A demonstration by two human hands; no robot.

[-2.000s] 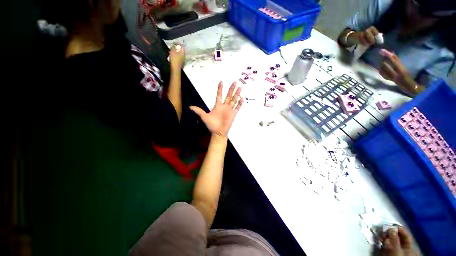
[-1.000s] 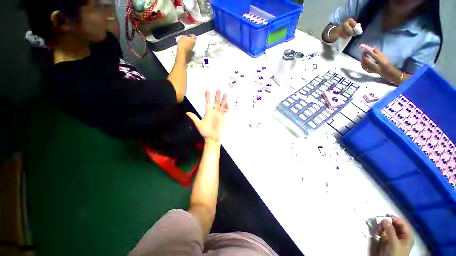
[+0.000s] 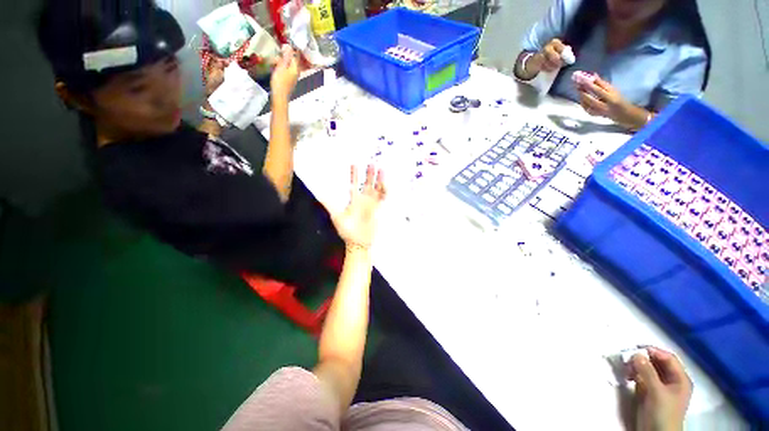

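My left hand (image 3: 361, 215) is raised palm up over the table's near-left edge, fingers spread, holding nothing. My right hand (image 3: 662, 385) is low at the right, partly cut off by the bottom edge, pinching a small crumpled white cloth or tissue (image 3: 634, 354) over the table. What lies under its fingers is hidden. A parts tray (image 3: 497, 178) with rows of dark-edged white pieces lies mid-table, with a pink unit (image 3: 533, 170) on it. Small dark and pink pieces (image 3: 420, 153) lie left of the tray.
The large blue tote (image 3: 645, 220) with rows of pink units stands at right. The small blue tote (image 3: 384, 71) stands at the back. Scraps (image 3: 521, 247) lie between tray and right hand. People sit at left and across the table.
The view has shifted, showing more of both neighbours. The left neighbour's hand has risen off the table. My left hand stays open, its fingers slightly less spread; my right hand still pinches the white piece.
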